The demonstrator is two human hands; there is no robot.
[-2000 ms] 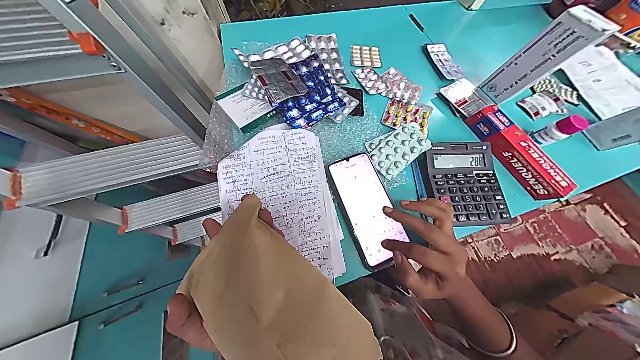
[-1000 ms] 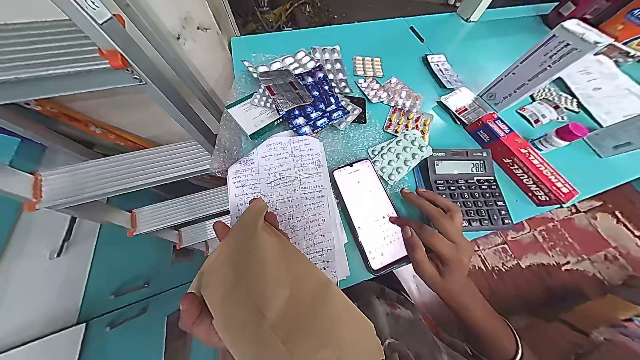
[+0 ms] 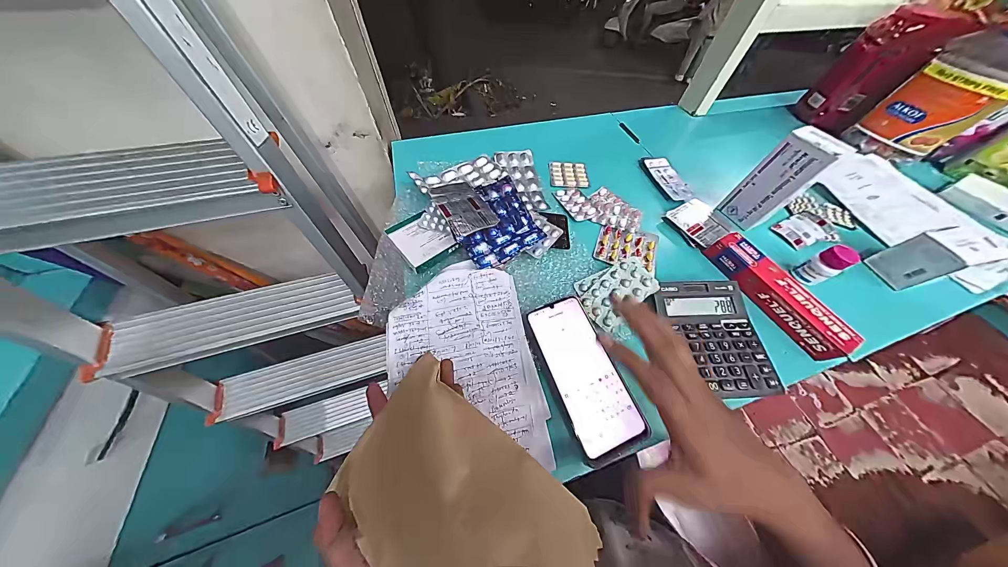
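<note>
My left hand [image 3: 340, 524] grips a brown paper bag [image 3: 465, 480], its fingertips showing at both sides of the paper. Under the bag's upper end lie handwritten sheets [image 3: 465, 323]. To their right a smartphone [image 3: 587, 378] lies face up with a lit screen. My right hand [image 3: 701, 425], blurred and with fingers apart, hovers by the phone's right side and holds nothing. Its fingers partly cover a pale green blister pack [image 3: 610, 287] and come near a black calculator [image 3: 724, 339]. Beyond the sheets, blue and silver tablet strips [image 3: 504, 224] are piled on bubble wrap [image 3: 386, 276].
A red toothpaste box [image 3: 787, 299], a pink-capped bottle [image 3: 827, 264], a grey-white carton [image 3: 780, 177] and papers [image 3: 890, 197] lie on the right of the turquoise counter [image 3: 520, 142]. Large bottles [image 3: 929, 102] stand behind them. An aluminium ladder [image 3: 236, 315] is close on my left.
My right hand has lifted off the phone's screen and moved to its right, fingers spreading. The left hand still holds the paper bag. The view has shifted upward.
</note>
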